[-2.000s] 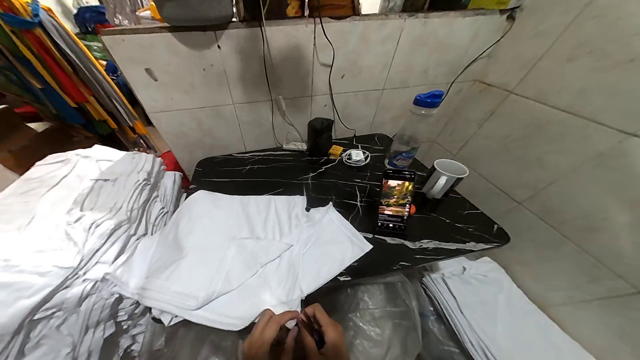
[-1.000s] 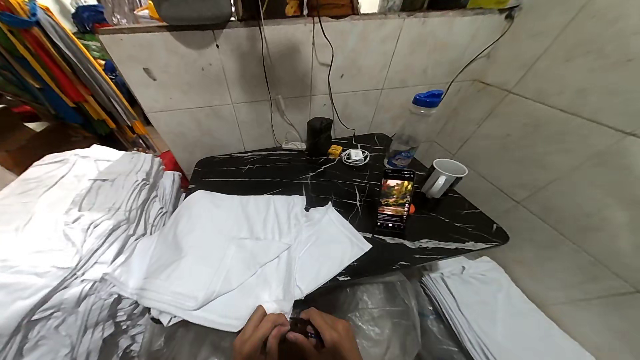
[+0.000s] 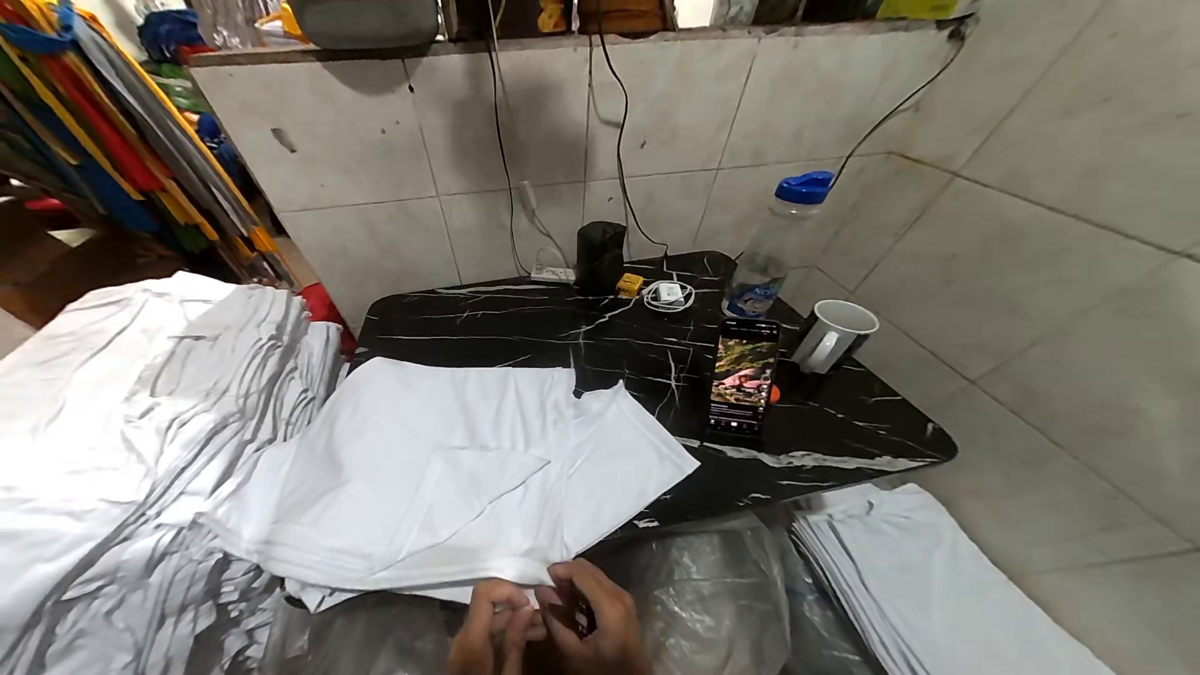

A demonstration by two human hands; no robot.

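A white fabric garment (image 3: 403,450) lies spread on the black marble-patterned table (image 3: 469,328), its near edge hanging over the front. At that near edge, bottom centre, my left hand (image 3: 497,623) pinches the fabric between thumb and fingers. My right hand (image 3: 595,614) is right beside it, fingers bent at the same edge; a small dark thing shows within its fingers, too unclear to name. Whether the right fingers also grip the cloth cannot be told.
Stacked white garments (image 3: 141,403) rise at the left, and folded white cloth (image 3: 947,581) lies at the lower right. On the table stand a phone (image 3: 743,375), a mug (image 3: 834,336), a clear bottle (image 3: 769,248) and a coiled white cable (image 3: 668,296). Plastic bags (image 3: 703,595) lie below its front edge.
Both hands have shifted slightly, and the right hand's fingers have risen to the garment's near edge. The garment stays spread in the same place.
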